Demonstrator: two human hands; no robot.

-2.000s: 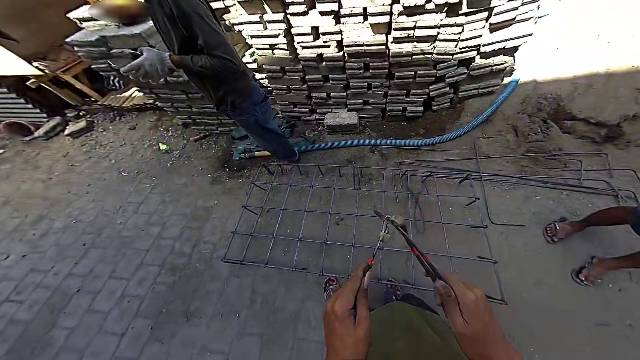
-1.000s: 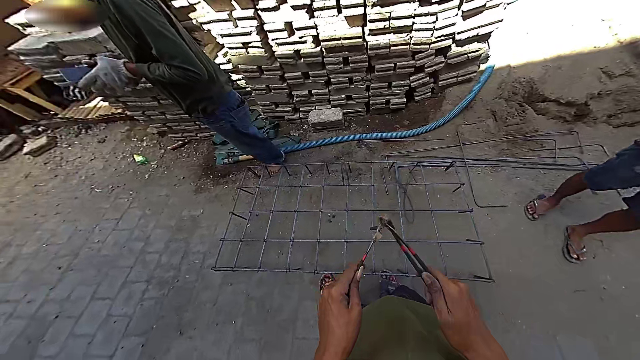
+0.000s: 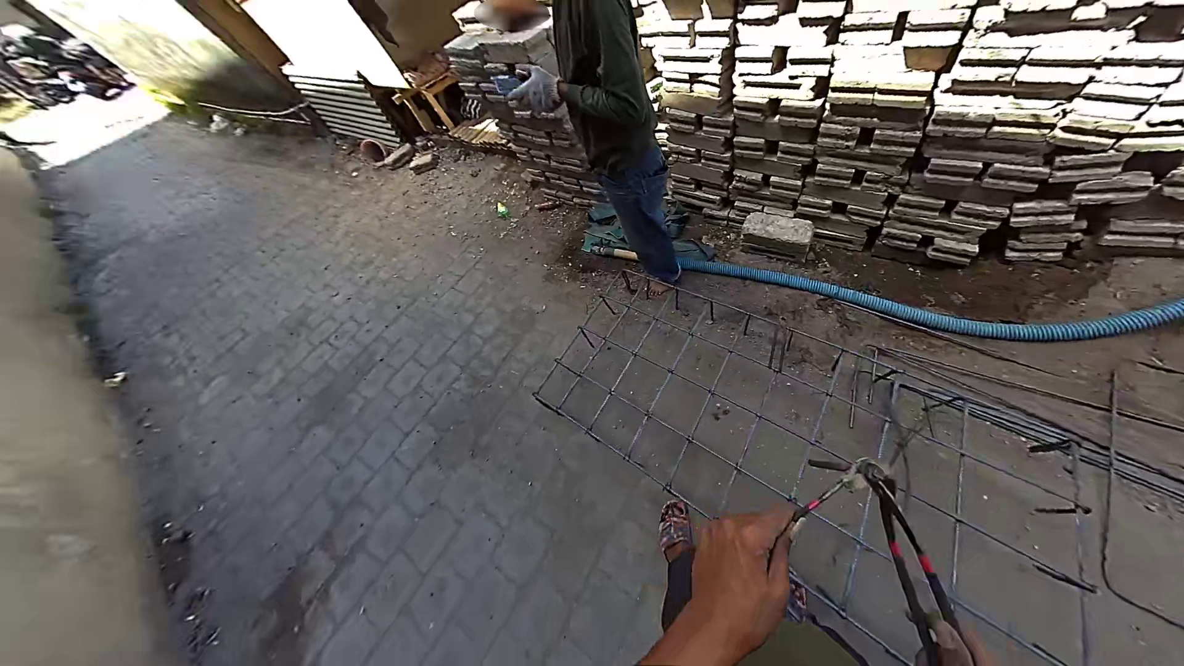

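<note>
My left hand [image 3: 740,564] is closed on a thin tool part with a red mark, which reaches up to a pale, dirty lump at the tool head [image 3: 869,474]. At the bottom right edge my right hand [image 3: 953,643], partly cut off, grips dark handles with red bands that look like those of pincers [image 3: 911,546]; they meet the same lump. Both hands are above a rebar mesh [image 3: 684,435] of crossed steel bars with bent ends, lying on the ground.
A person [image 3: 615,120] wearing a glove stands beyond the mesh, before stacked concrete pavers [image 3: 832,120]. A blue corrugated hose [image 3: 925,319] and a loose block [image 3: 777,235] lie behind the mesh. Loose bars [image 3: 1110,472] lie at right; a wall [image 3: 55,416] stands left.
The view has swung left. The other person now stands more upright, and the person whose legs showed at right is out of view. Both my hands keep hold of the tool.
</note>
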